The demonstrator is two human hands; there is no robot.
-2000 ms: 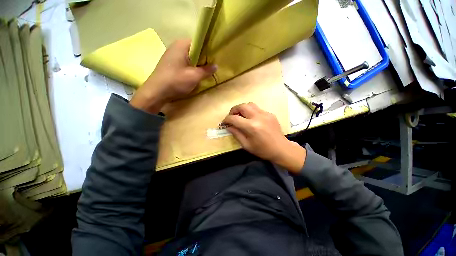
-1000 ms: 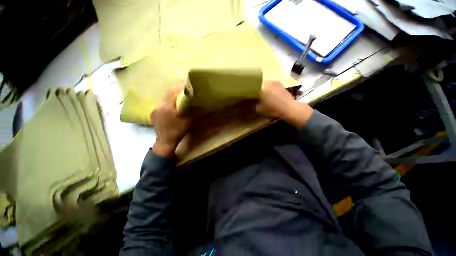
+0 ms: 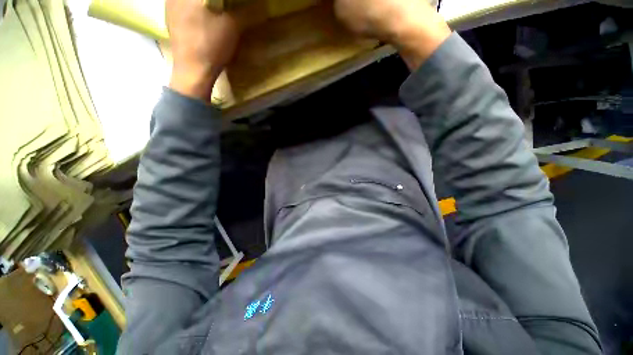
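Note:
The khaki-yellow panel [image 3: 277, 8] shows only as a strip at the top edge of the picture, between my hands. My left hand [image 3: 198, 41] grips its left side; its fingertips are blurred and partly cut off. My right hand [image 3: 375, 19] is closed at its right side, also blurred and cut by the top edge. The tan-brown work board [image 3: 295, 66] lies under them, in shadow. The panel's upper part is out of the picture.
Stacked khaki panels [image 3: 41, 132] with stepped edges lie at the left. A yellow panel edge [image 3: 128, 19] shows at the upper left. The white table [image 3: 118, 90] ends above my grey-clothed lap. Metal frame bars stand at the right.
My right hand left the board's middle and took hold of the panel, which got folded between both hands. The view then tilted down, so tray and hammer left the picture.

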